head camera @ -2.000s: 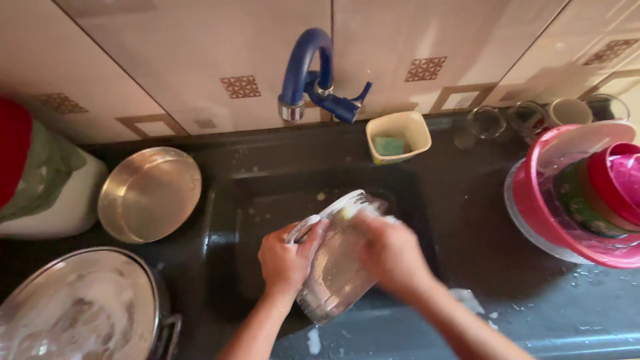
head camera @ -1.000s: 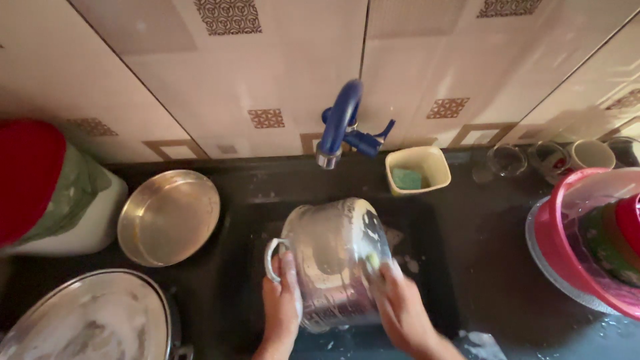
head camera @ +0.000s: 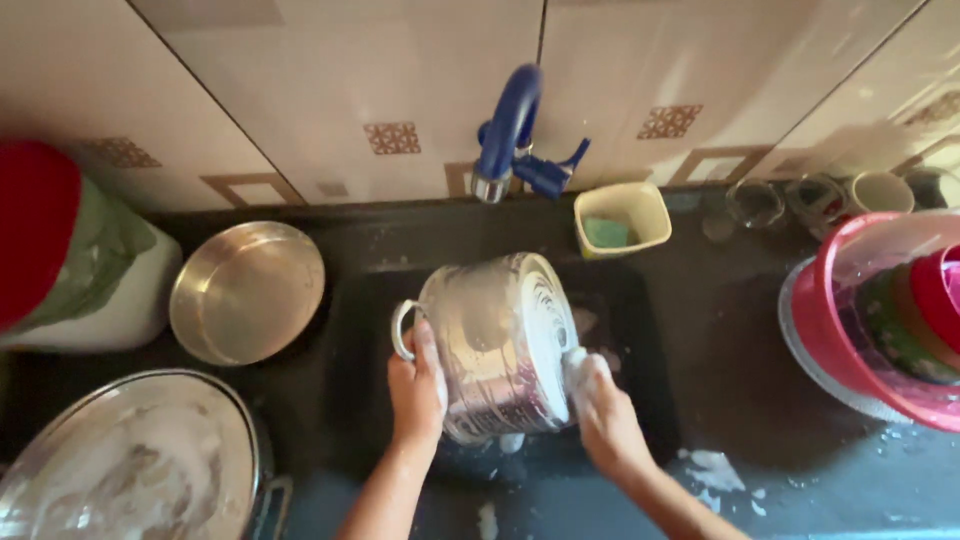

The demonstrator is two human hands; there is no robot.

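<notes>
A shiny metal pot (head camera: 480,345) lies tilted on its side above the dark sink basin (head camera: 637,322), its round base turned to the right and covered with white suds in swirls. My left hand (head camera: 420,375) grips the pot at its left side by the looped metal handle (head camera: 403,330). At the sudsy base is my right hand (head camera: 604,409), its fingers closed around something foamy, probably a sponge or scrubber, mostly hidden by the hand and lather. The blue faucet (head camera: 514,135) stands behind the pot, and no water runs from it.
To the left are a round metal pan (head camera: 247,292), a large sudsy metal vessel (head camera: 142,465) and a bin with a red lid (head camera: 34,232). A cream tub (head camera: 622,217) holds a green sponge (head camera: 604,232). Drinking glasses (head camera: 755,202) and a pink basin (head camera: 825,300) with dishes stand right.
The pot has turned so its sudsy base faces right, with my left hand still at its handle side. My right hand has moved over the base, where white lather now shows in swirls.
</notes>
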